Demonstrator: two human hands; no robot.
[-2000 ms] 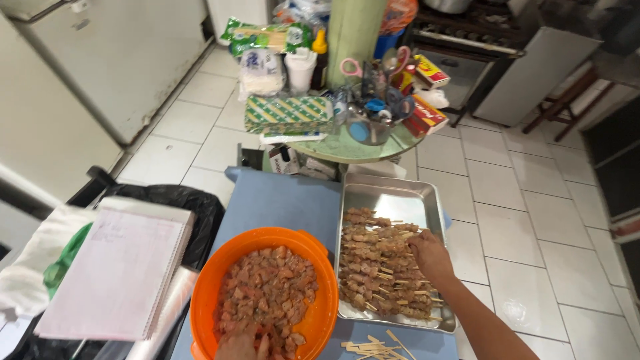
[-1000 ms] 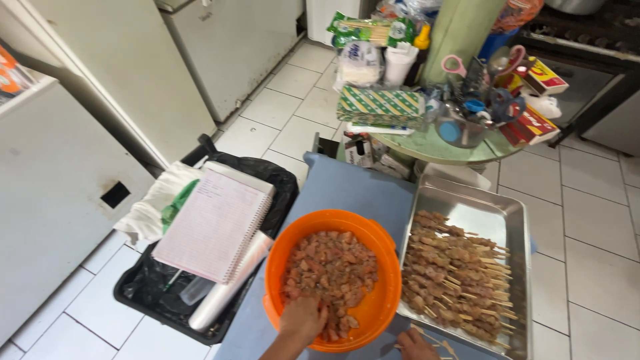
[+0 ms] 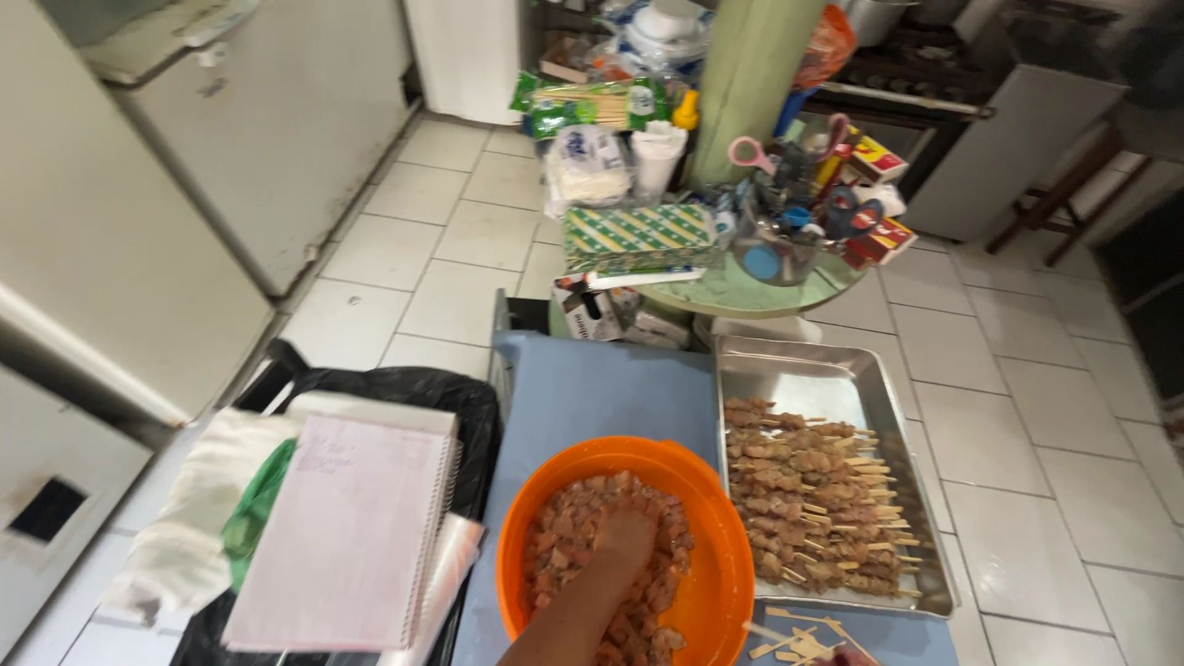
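My left hand (image 3: 631,535) reaches into an orange plastic basin (image 3: 726,555), its fingers among chunks of seasoned raw meat (image 3: 564,518); whether they grip a piece is hidden. At the bottom edge, my right hand (image 3: 846,657) shows only its fingertips, by loose wooden skewers (image 3: 800,638) on the blue tabletop (image 3: 592,388). One pale stick points out to the left near those fingertips, and its hold is unclear. Right of the basin, a metal tray (image 3: 805,361) carries rows of meat skewers (image 3: 814,499), stick ends mostly toward the right.
A spiral notebook (image 3: 342,536) with handwriting lies at left on a black plastic bag (image 3: 416,388), beside a white cloth (image 3: 199,509). Beyond the tray stands a round green table (image 3: 786,294) holding packaged skewers (image 3: 597,104), scissors (image 3: 751,154), cups and boxes.
Two seconds ago my right hand was over the meat skewers in the tray; it is now by the loose sticks below. My left hand stays in the basin, now farther in among the meat.
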